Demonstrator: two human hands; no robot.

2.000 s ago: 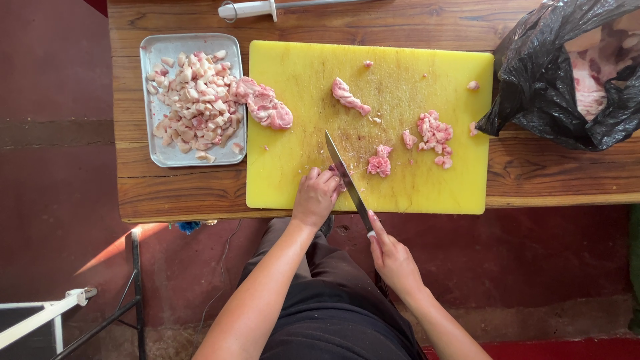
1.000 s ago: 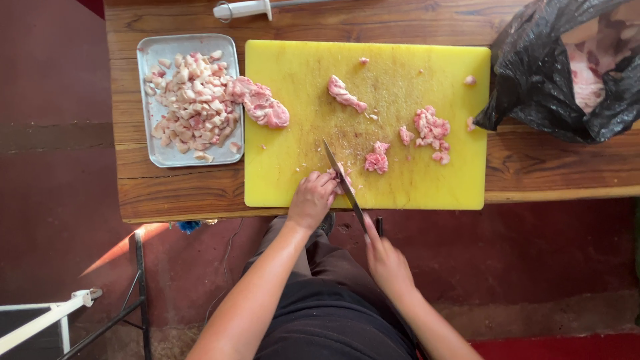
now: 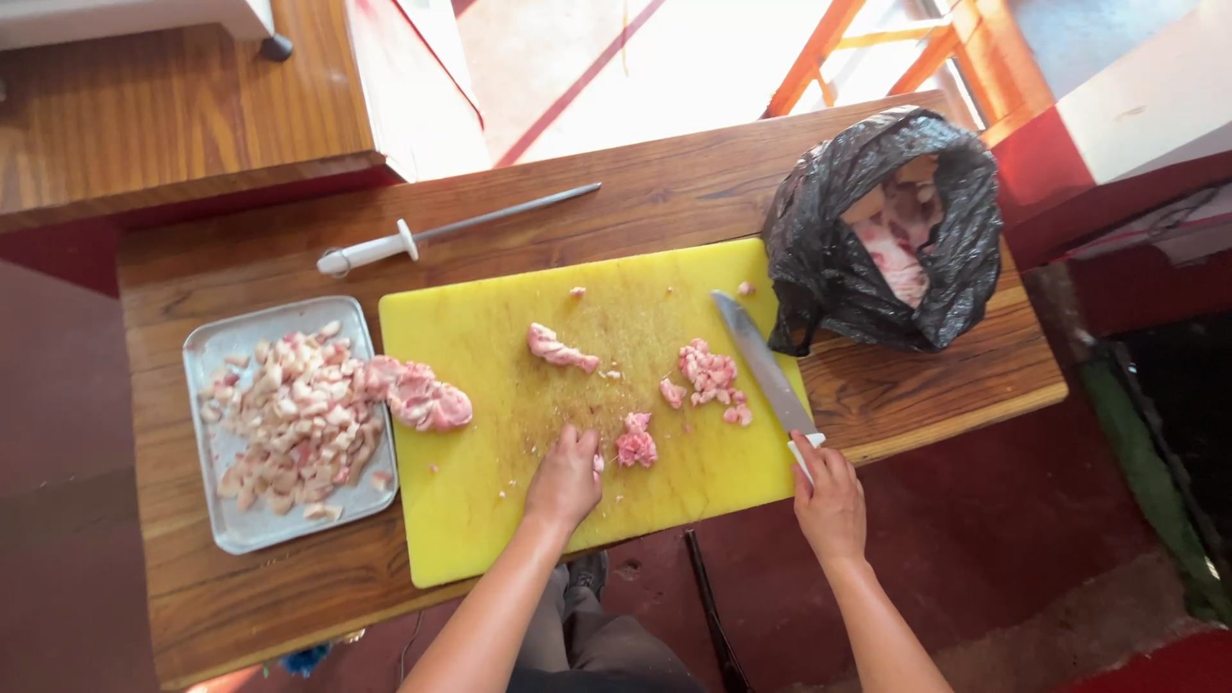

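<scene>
My right hand [image 3: 830, 500] grips the white handle of a kitchen knife [image 3: 765, 371], its blade over the right side of a yellow cutting board [image 3: 481, 520]. At the board's near middle my left hand [image 3: 565, 481] has its fingers closed on a small piece of raw meat [image 3: 599, 464], mostly hidden. Just right of it lies a pink lump of meat [image 3: 636, 441]. Farther right is a cluster of cut meat bits [image 3: 710, 373]. A twisted strip of meat [image 3: 561, 348] lies at the board's upper middle. A larger meat piece [image 3: 423, 395] spans the board's left edge and the tray.
A metal tray [image 3: 226, 525] of whitish meat cubes [image 3: 303, 414] stands at left. Behind the board lies a sharpening steel [image 3: 462, 226] with a white handle. A black plastic bag [image 3: 828, 260] holding raw meat [image 3: 890, 255] stands at the right, close against the board's corner.
My right hand has moved the knife away from my left hand, to the board's right side. My left hand stays at the near middle. The view has tilted and shifted.
</scene>
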